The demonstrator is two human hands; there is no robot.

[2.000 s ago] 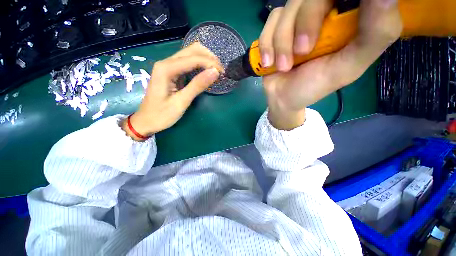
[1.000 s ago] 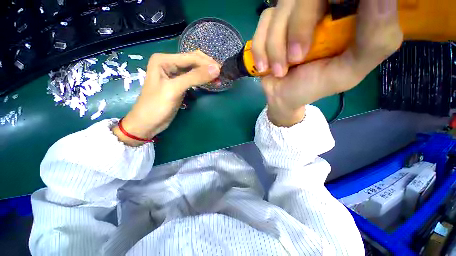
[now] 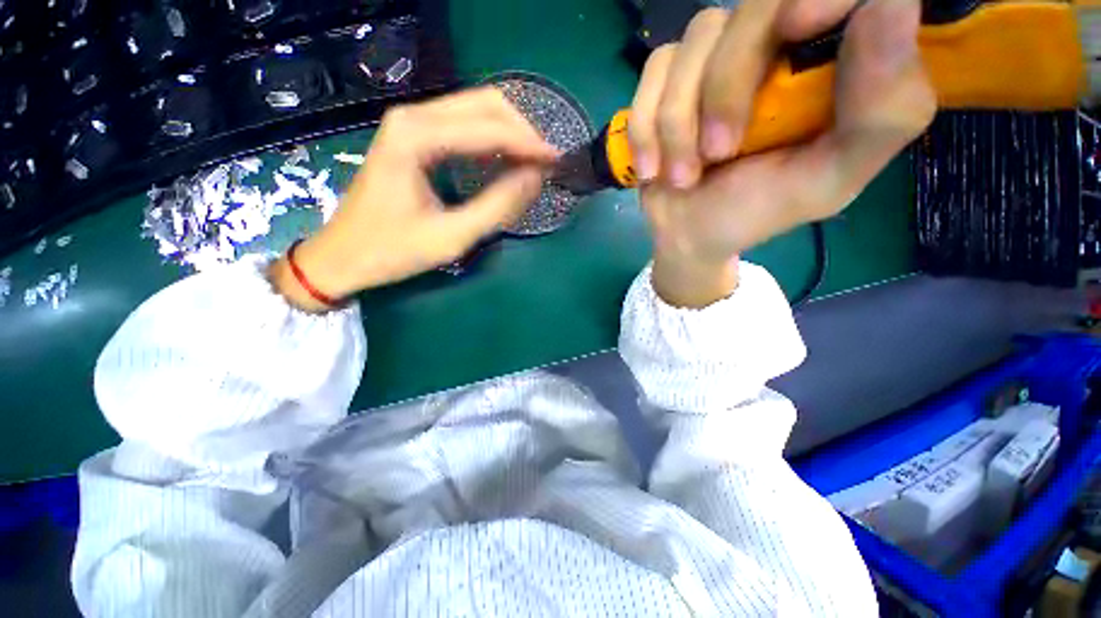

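My right hand [image 3: 773, 145] is closed round the orange electric screwdriver [image 3: 990, 58], whose black nose points left. My left hand [image 3: 423, 193] is at the nose, thumb and forefinger almost meeting at the tip. The fingers are blurred, so whether they pinch a tiny screw cannot be told. The round screw dish [image 3: 549, 115], full of grey grains, lies behind and under the fingertips. A dark object [image 3: 465, 262], mostly hidden, shows below my left hand. Silver-white metal pieces [image 3: 223, 211] are heaped left of my left hand.
A black blister tray [image 3: 229, 103] with round pockets fills the back left. A small pile of silver parts [image 3: 51, 287] lies at far left. Stacked black trays [image 3: 996, 199] stand at right. A blue bin [image 3: 978, 592] with white boxes is below the bench edge.
My left hand first drew back a little from the dish, then moved up and right, its forefinger now above the nose. The screwdriver has stayed nearly in place in my right hand.
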